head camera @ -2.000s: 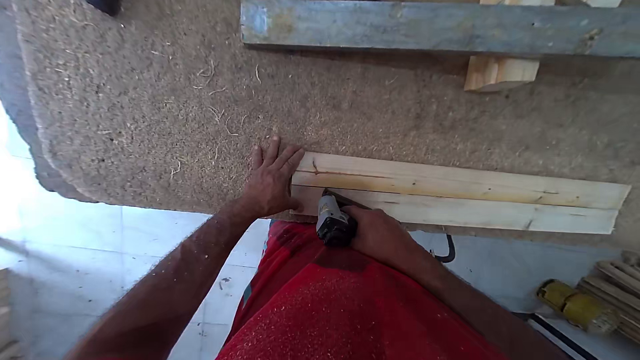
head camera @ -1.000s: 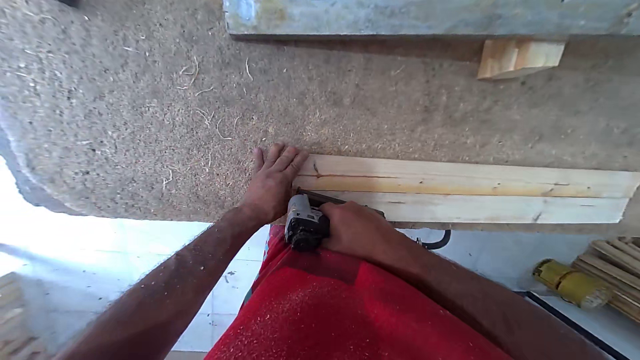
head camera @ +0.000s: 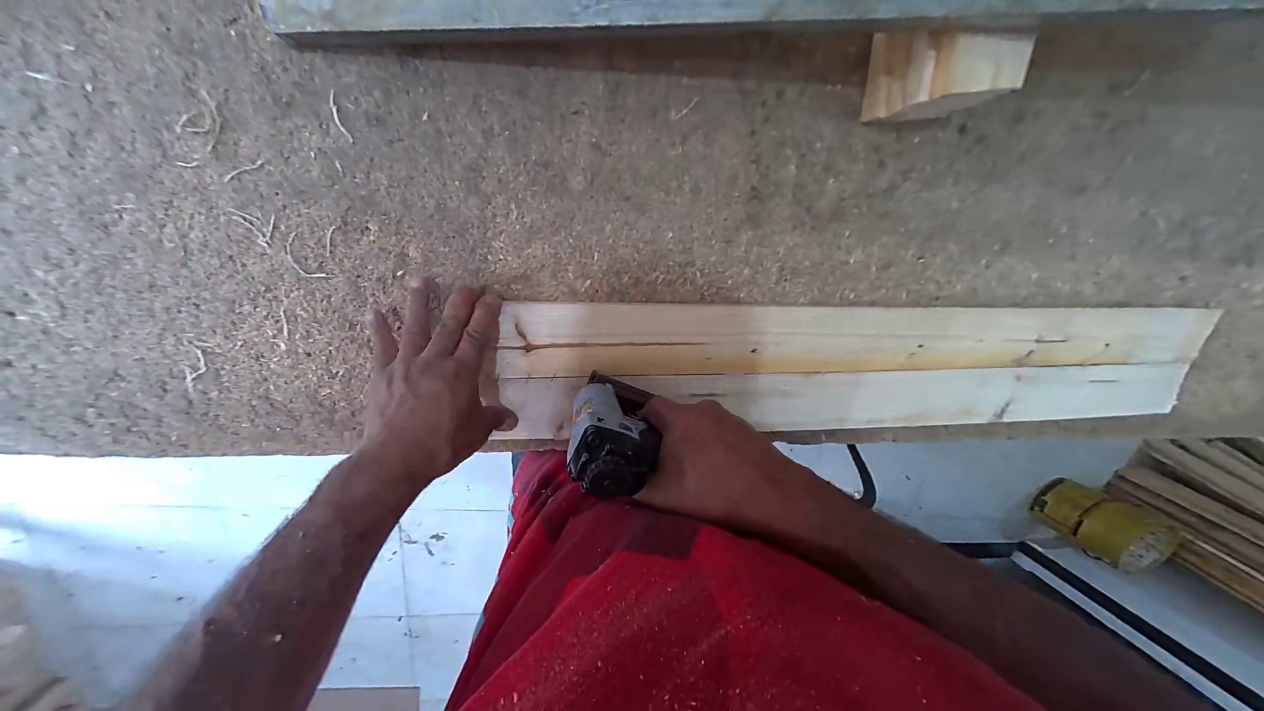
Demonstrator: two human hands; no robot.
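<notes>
Two pale wooden boards lie edge to edge along the near side of the worktable, an upper one (head camera: 849,336) and a lower one (head camera: 889,397). My left hand (head camera: 434,385) rests flat with fingers spread at their left ends, fingertips on the table and against the wood. My right hand (head camera: 711,459) grips a grey and black pneumatic nailer (head camera: 607,439), whose nose touches the boards near the seam, close to the left end. Part of the tool's body is hidden under my fingers.
The particleboard worktable (head camera: 632,197) bears sawdust and curled shavings. A long grey beam (head camera: 691,12) crosses the far side, with a wooden block (head camera: 943,74) under it. At the lower right, a yellow cylindrical object (head camera: 1106,523) lies beside stacked wood strips (head camera: 1195,504). A dark hose (head camera: 862,476) hangs below the table edge.
Between two seconds and one second ago, the nailer in my right hand moved left along the boards, closer to my left hand. My left hand stays at the board ends. The view has shifted.
</notes>
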